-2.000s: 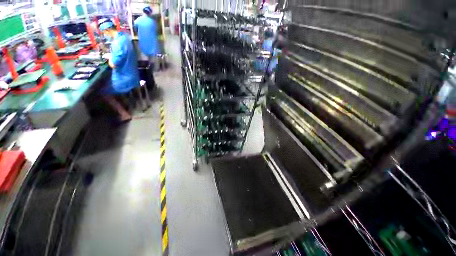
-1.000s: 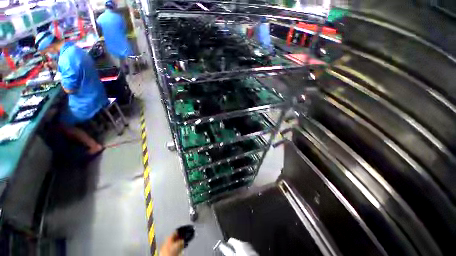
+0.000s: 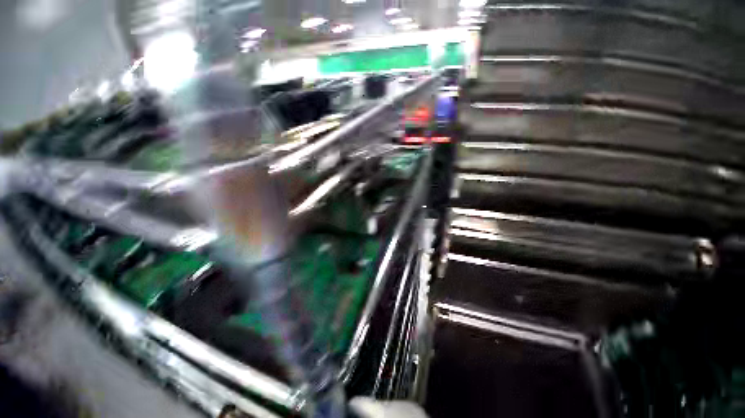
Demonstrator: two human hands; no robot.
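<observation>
A chrome wire board rack (image 3: 143, 322) fills the left and middle of the view, very close and blurred. Its upright post (image 3: 265, 269) crosses the front. Green circuit boards (image 3: 327, 273) lie on its tiers. My right hand (image 3: 384, 408), in a white glove, shows only as a small part at the bottom edge, just right of the post's foot. A sliver of my bare left hand (image 3: 231, 412) seems to show at the bottom edge, left of the post. What either hand holds is cut off.
A dark solid-tier rack (image 3: 572, 196) stands close on the right, beside the wire rack. Green boards (image 3: 629, 359) show dimly at the lower right. A green panel (image 3: 376, 57) and bright ceiling lights are behind. Grey floor (image 3: 41, 335) shows at the lower left.
The wire rack is now much nearer and larger, and the view has tilted. The aisle and the people in blue have left the picture. The black thing by my left hand no longer shows.
</observation>
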